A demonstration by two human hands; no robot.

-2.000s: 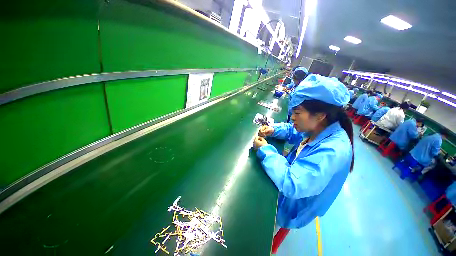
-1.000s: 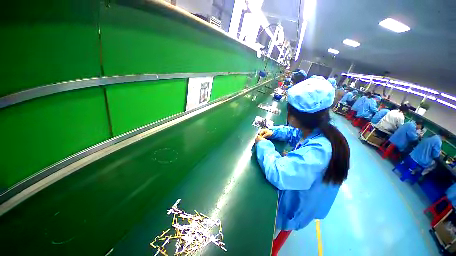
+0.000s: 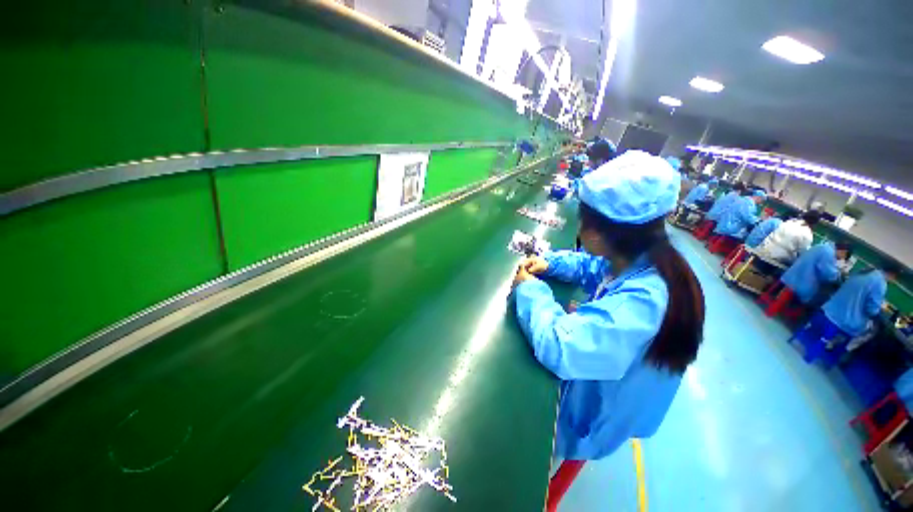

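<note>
A loose, tangled pile of thin white, yellow and dark strips (image 3: 385,465) lies on the shiny dark-green bench (image 3: 250,400), at the bottom middle of the view. The strips look like small flex cables or leads. Neither of my hands is in the picture, and nothing is seen touching the pile.
A person in a blue smock and cap (image 3: 616,310) sits at the bench's right edge, hands together on it, by a smaller pile (image 3: 528,243). A green panel with a metal rail and posted sheet (image 3: 400,185) runs along the left. More workers sit at the right.
The neighbouring person's head has turned away from me, towards the far end, since the earliest frame. Faint rings on the bench have shifted slightly. The near pile has not moved.
</note>
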